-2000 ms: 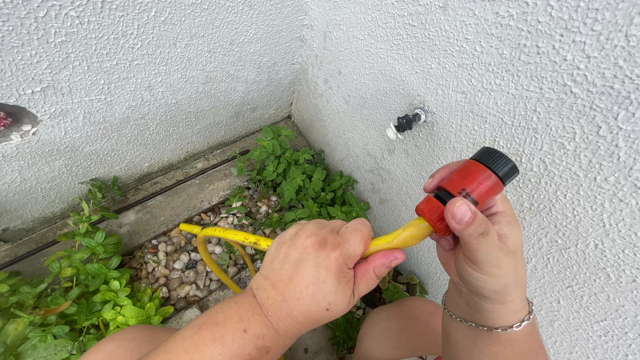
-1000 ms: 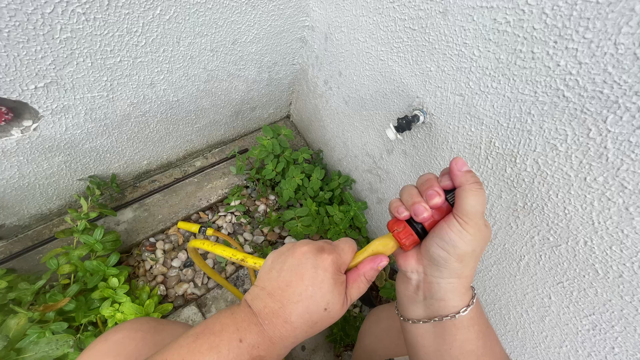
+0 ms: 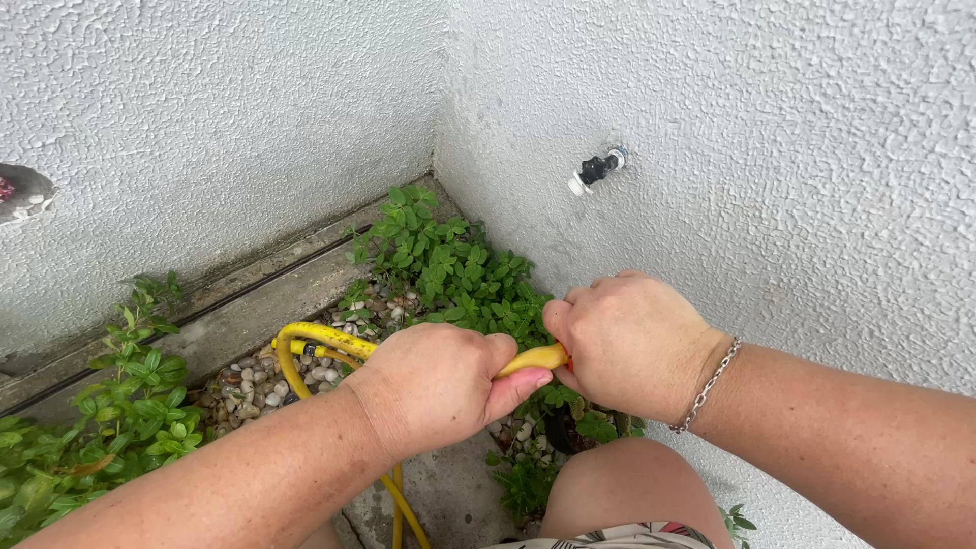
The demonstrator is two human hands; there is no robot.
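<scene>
A yellow garden hose point(image 3: 540, 357) runs between my two fists. My left hand point(image 3: 435, 385) is closed around it a short way from its end. My right hand point(image 3: 629, 347), with a chain bracelet at the wrist, wraps the red and black plastic hose connector point(image 3: 569, 361); only a sliver of red shows between the fingers. Beyond my left hand the hose loops over pebbles and drops toward the concrete. On the right wall, above my right hand and apart from it, a black and white tap fitting point(image 3: 597, 169) sticks out.
Textured white walls point(image 3: 305, 99) meet in a corner. Along their foot runs a concrete ledge point(image 3: 252, 313) with a dark groove. Green plants point(image 3: 457, 267) and pebbles point(image 3: 255, 393) lie below, with more leaves point(image 3: 137, 396) at left. My bare knee point(image 3: 637, 488) is close under my right hand.
My right hand has turned over the connector, from thumb up to knuckles up, and come lower. The connector, in plain sight two seconds ago, is now mostly covered. My left hand keeps its hold on the hose.
</scene>
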